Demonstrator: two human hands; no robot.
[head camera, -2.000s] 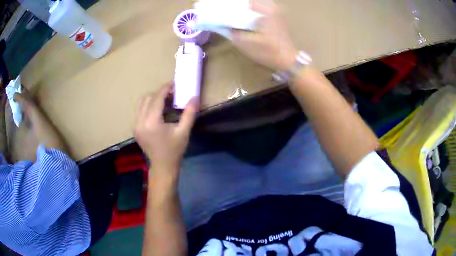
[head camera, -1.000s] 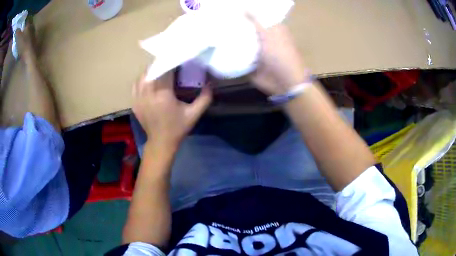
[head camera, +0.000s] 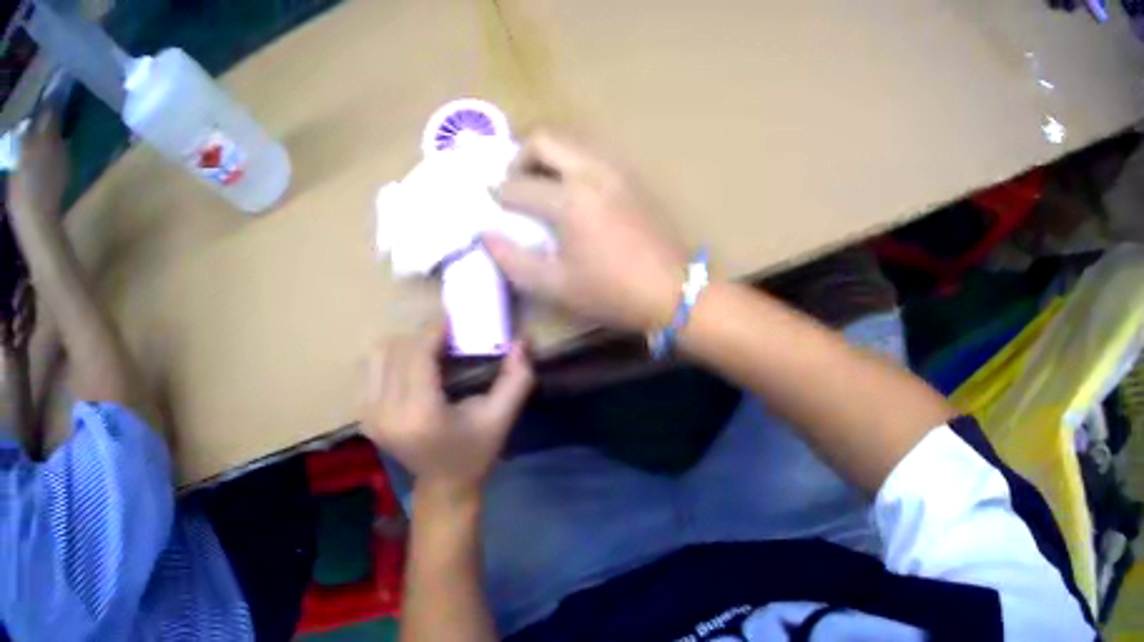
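Note:
A purple handheld mini fan lies on the cardboard-covered table, its round grilled head pointing away from me. My left hand grips the bottom end of the fan handle between thumb and fingers at the table's near edge. My right hand, with a bracelet at the wrist, is closed on a crumpled white wiping cloth and presses it over the fan's neck. The cloth hides the neck and the upper handle. The right hand is slightly blurred.
A translucent squeeze bottle with a red diamond label is at the upper left of the table. Another person's arm is at the left. A yellow crate with plastic liner is at the right. A red stool is below.
The cloth, spread wide and blurred over the fan a second ago, is now bunched at its neck. My right hand has moved with it. The view has shifted, so the bottle shows more fully.

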